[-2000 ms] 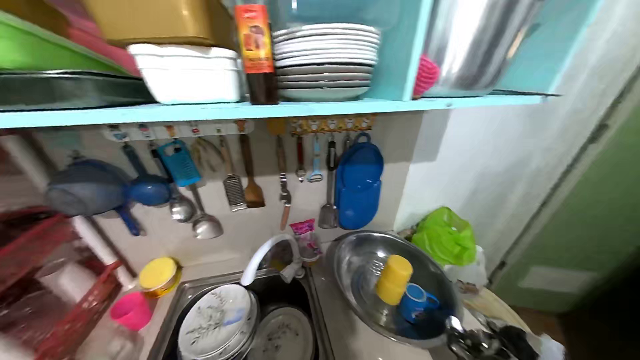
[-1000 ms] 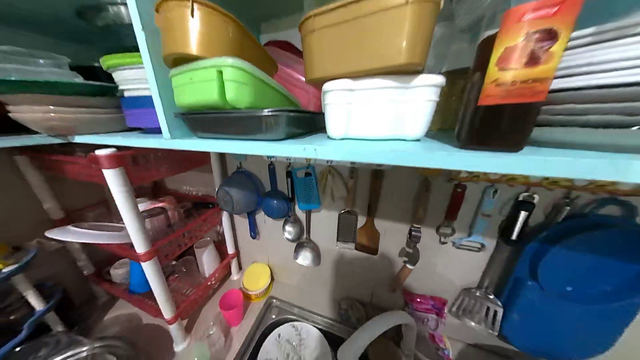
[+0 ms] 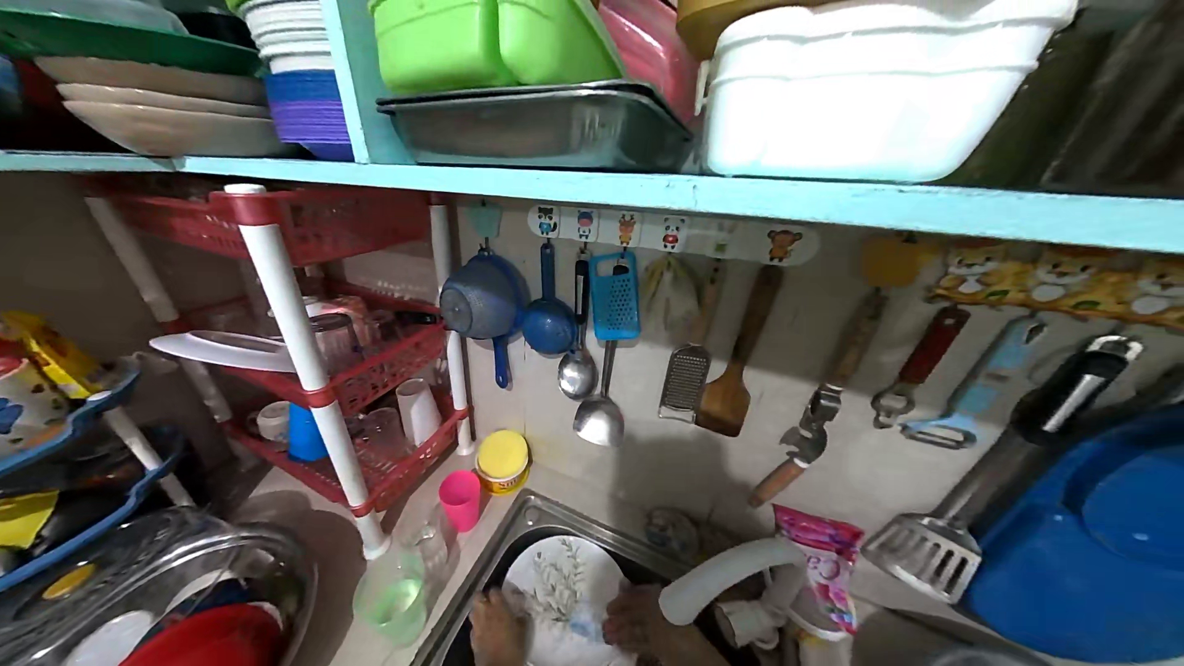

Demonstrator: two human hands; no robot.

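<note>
A white plate with a leafy print (image 3: pixel 566 578) lies in the metal sink (image 3: pixel 527 513) at the bottom middle of the view. My left hand (image 3: pixel 498 629) is at the plate's left rim, and my right hand (image 3: pixel 647 622) rests at its right rim, partly behind the faucet. Both hands seem to grip the plate's edges. Over the sink's right side arches a white faucet spout (image 3: pixel 731 578). A pale bluish patch shows on the plate near my right hand; what it is cannot be told. The lower parts of both hands are cut off or hidden.
A turquoise shelf (image 3: pixel 592 190) with containers and bowls spans the top. Utensils, including a slotted turner (image 3: pixel 934 546), hang on the wall. Left of the sink stand a pink cup (image 3: pixel 460 499), a green-tinted container (image 3: pixel 390 601), a red-and-white rack (image 3: pixel 296 314) and a metal basin (image 3: pixel 301 555).
The view has shifted left and closer since the first frame. Both hands now show at the plate in the sink; neither is seen in the earlier frames.
</note>
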